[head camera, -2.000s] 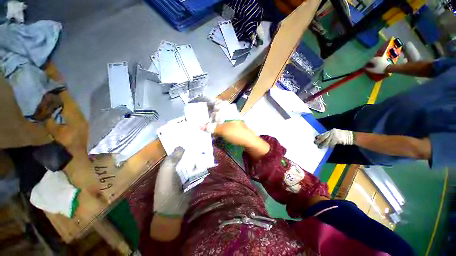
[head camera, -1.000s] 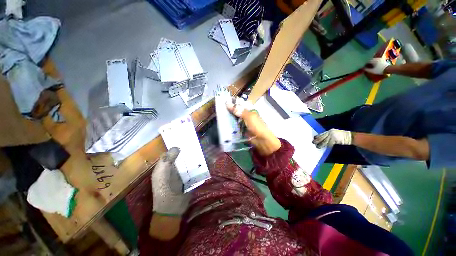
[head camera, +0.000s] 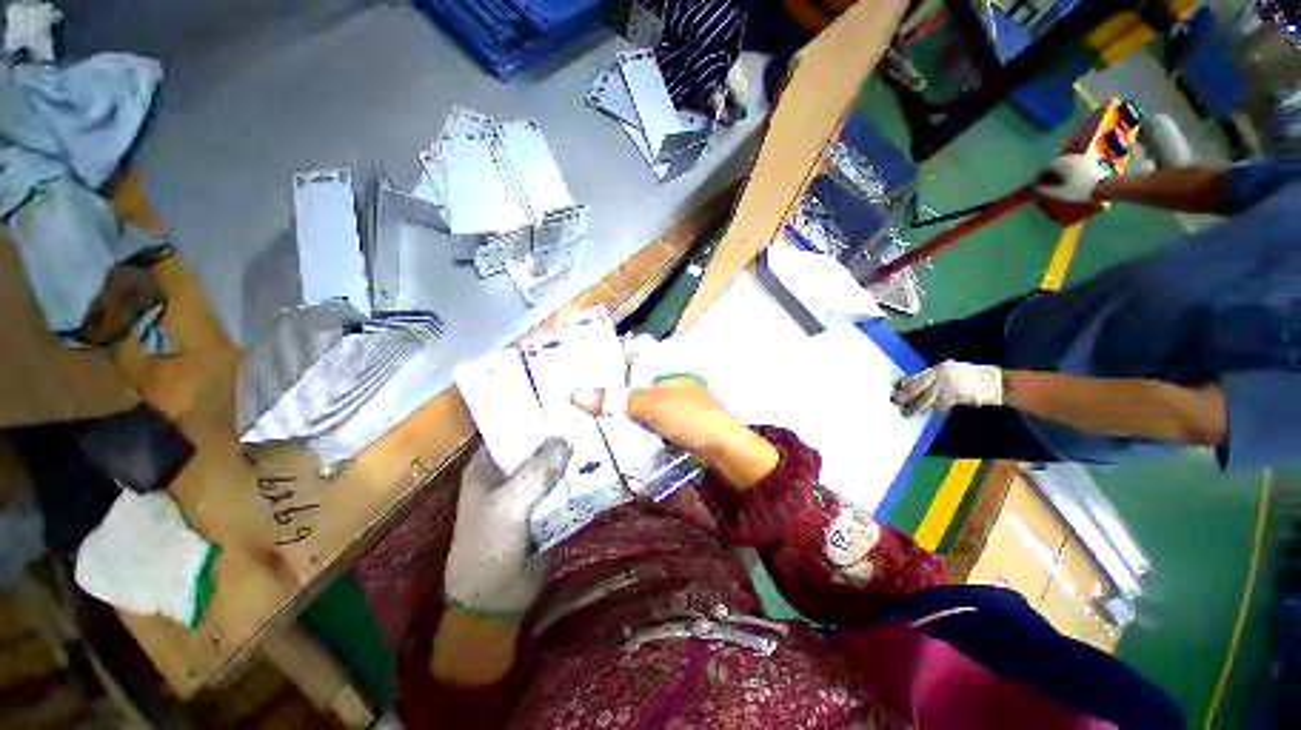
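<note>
Two white-silver sheet-metal brackets (head camera: 578, 378) lie side by side above my lap, just off the bench's wooden edge. My left hand (head camera: 502, 525), in a pale knit glove, grips the left bracket with the thumb on top. My right hand (head camera: 636, 397), gloved with bare-looking fingertips, holds the right bracket; its fingers partly hide the face. A nested stack of brackets (head camera: 335, 385) lies on the bench at left, with an upright bracket (head camera: 331, 240) behind it. Another bracket group (head camera: 502, 186) stands in the bench's middle and a small fanned group (head camera: 654, 111) farther back.
A cardboard divider (head camera: 789, 150) stands at the bench's right edge. A white board with blue edge (head camera: 799, 374) lies beyond. A person in blue (head camera: 1127, 335) stands at right, one glove on that board. Blue sheets (head camera: 514, 32), a cloth (head camera: 72, 171) and a spare glove (head camera: 143, 556) lie around.
My right hand has brought its bracket down and left, from beside the divider to against the one in my left hand. My left hand's thumb now lies farther over its bracket.
</note>
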